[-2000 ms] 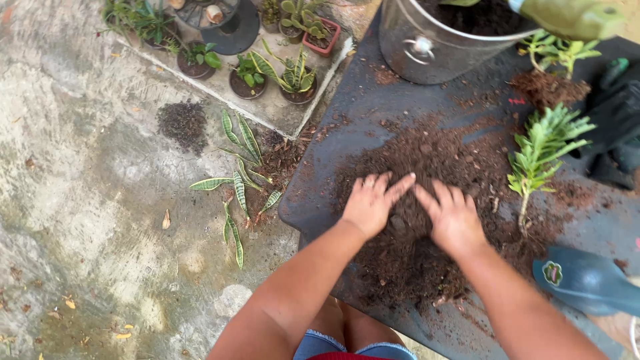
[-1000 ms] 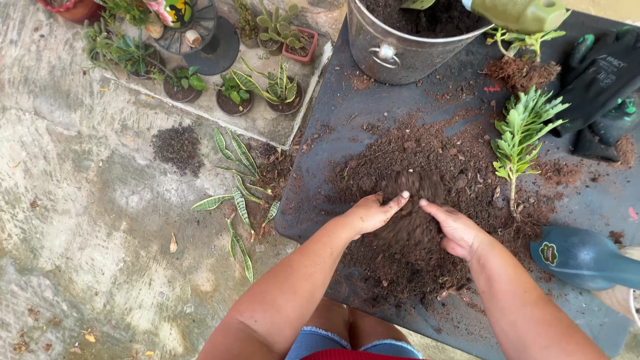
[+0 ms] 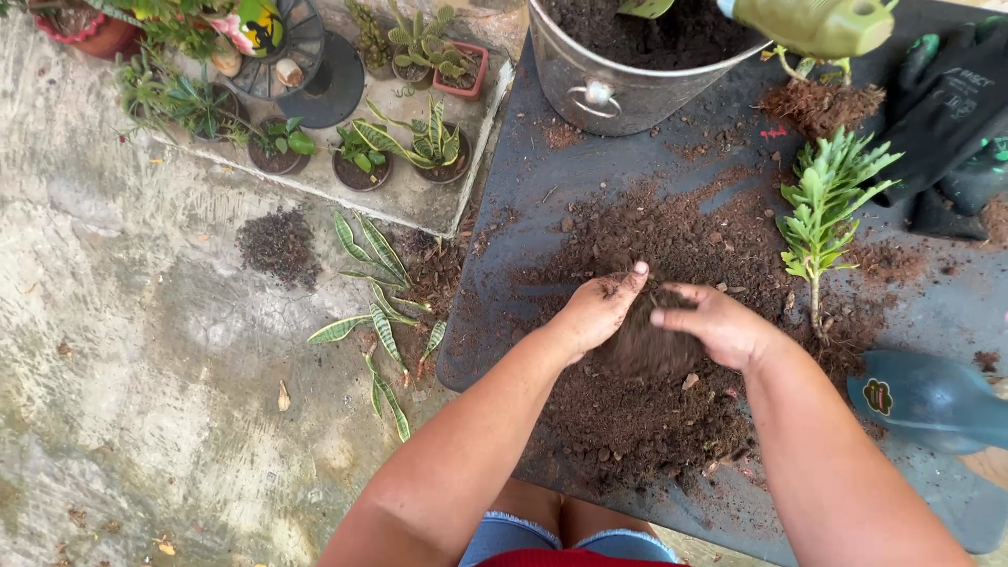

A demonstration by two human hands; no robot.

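Loose dark potting soil [image 3: 654, 441] is heaped on the grey tabletop [image 3: 520, 181]. Over the heap, my left hand [image 3: 602, 311] is cupped at the left with soil on its thumb side. Facing it, my right hand [image 3: 709, 319] has its fingers curved inward. Blurred soil falls or moves between the two palms; how much each hand holds is hard to tell. A leafy green cutting [image 3: 823, 205] with a bare stem lies right of the heap. A metal bucket [image 3: 630, 98] of soil stands behind it.
Right side: a blue-grey plastic scoop [image 3: 929, 402], black work gloves [image 3: 945, 118], a plant with a root ball [image 3: 823, 106] and a green tool handle [image 3: 835, 27] above the bucket. Left, on the concrete floor: variegated snake plant leaves [image 3: 386, 335] and small potted plants [image 3: 362, 161] on a slab.
My hands, resting fingers-down on the soil two seconds ago, have come up facing each other with soil moving between them. The cutting and scoop have stayed on the table.
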